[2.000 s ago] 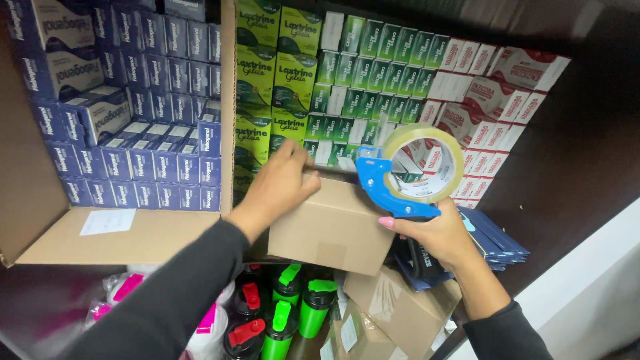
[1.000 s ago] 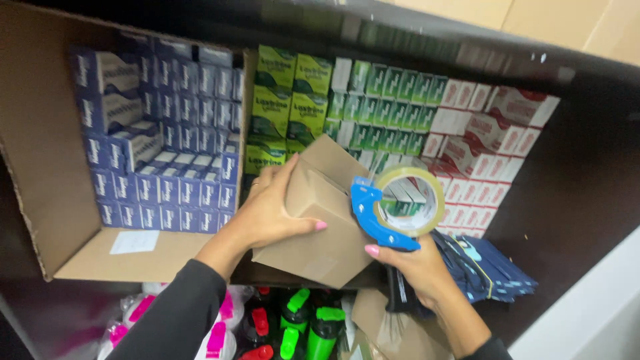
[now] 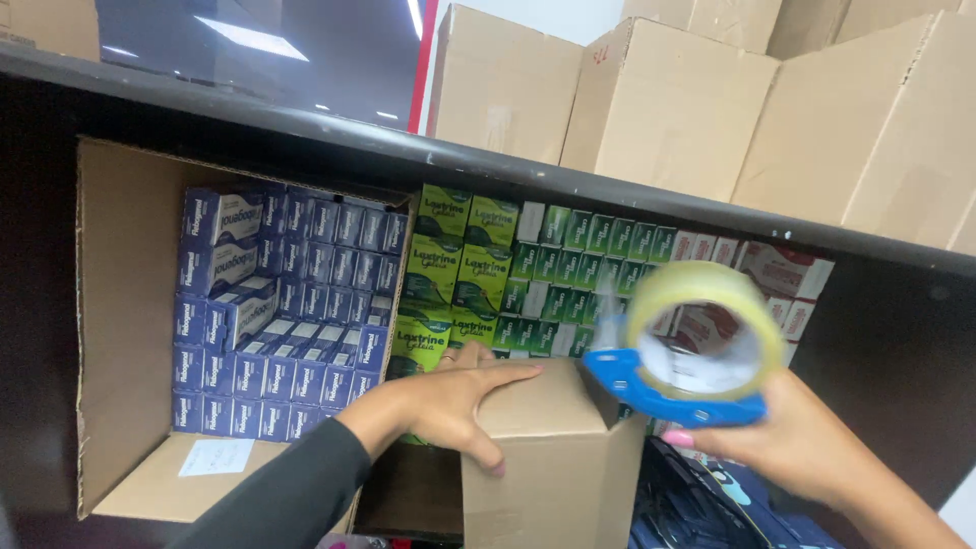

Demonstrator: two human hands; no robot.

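My left hand (image 3: 450, 396) grips a small brown cardboard box (image 3: 534, 473) at its upper left, fingers over the far top edge and thumb on the near side. The box stands low in the middle of the view, with a flap edge raised at its right. My right hand (image 3: 793, 442) holds a blue tape dispenser (image 3: 671, 393) fitted with a wide roll of clear tape (image 3: 709, 328). The dispenser is just right of the box and above it in the picture, slightly blurred. A loose end of tape stands up at its left side.
A large open carton (image 3: 130, 328) of blue-and-white medicine boxes (image 3: 248, 381) sits left on the dark shelf. Stacked behind are lime-green boxes (image 3: 435, 271), dark green boxes (image 3: 579, 267) and red-and-white boxes (image 3: 785, 274). Large cartons (image 3: 679, 114) line the top ledge; dark blue packages (image 3: 732, 496) lie lower right.
The view has tilted up, bringing in the top ledge. The small box, tilted in my left hand one second ago, is now more upright. The tape dispenser remains in my right hand.
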